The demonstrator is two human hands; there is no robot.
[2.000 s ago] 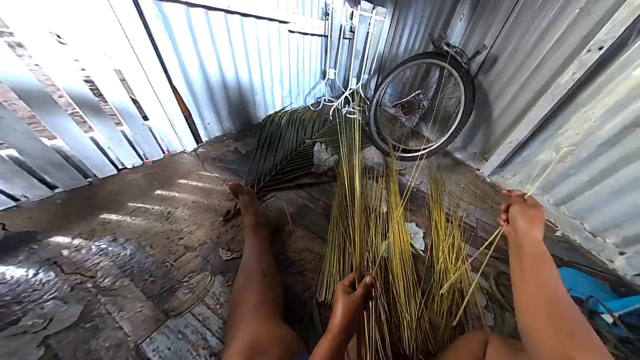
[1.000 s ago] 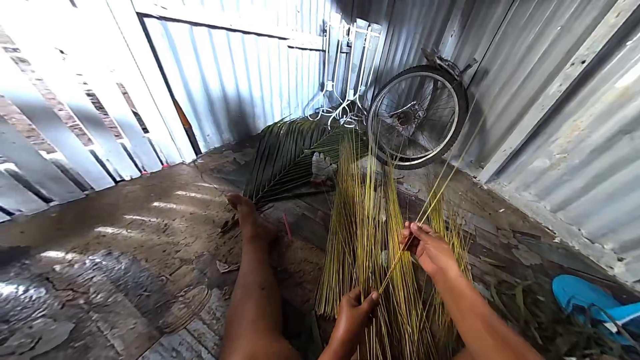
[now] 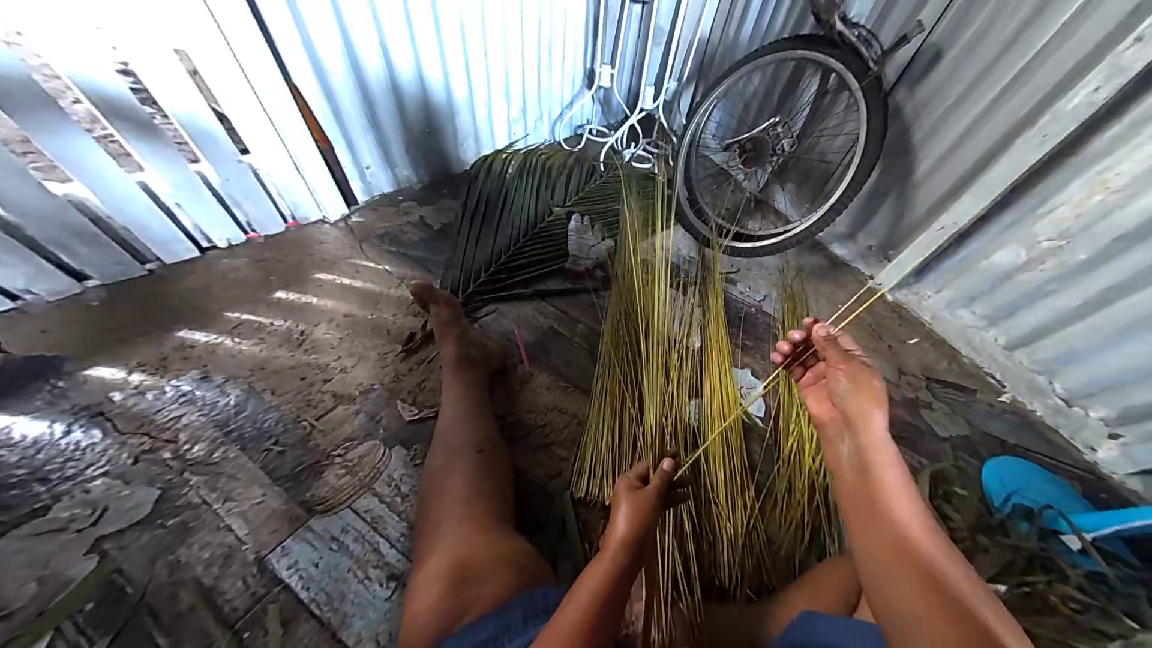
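My left hand (image 3: 641, 504) pinches the lower end of a few thin yellow-green palm leaf midribs (image 3: 733, 419). These slant up to the right through the curled fingers of my right hand (image 3: 832, 364), and their far ends stick out past it. Below and behind my hands, a large bundle of the same midribs (image 3: 630, 360) lies on the ground between my legs. Beside it on the right lies a smaller bundle (image 3: 796, 432), partly hidden by my right hand and forearm. A green palm frond (image 3: 522, 225) lies beyond my bare foot.
A bicycle wheel (image 3: 781, 146) leans near the corrugated metal wall (image 3: 1062, 261). White metal hooks or stands (image 3: 634, 135) are beside it. A slatted white fence (image 3: 117, 171) stands on the left. A bright blue object (image 3: 1035, 504), perhaps footwear, lies at the lower right.
My right hand has come in from the far right, then slid slightly up and away from my left hand along the midribs. My left hand stays low over the large bundle.
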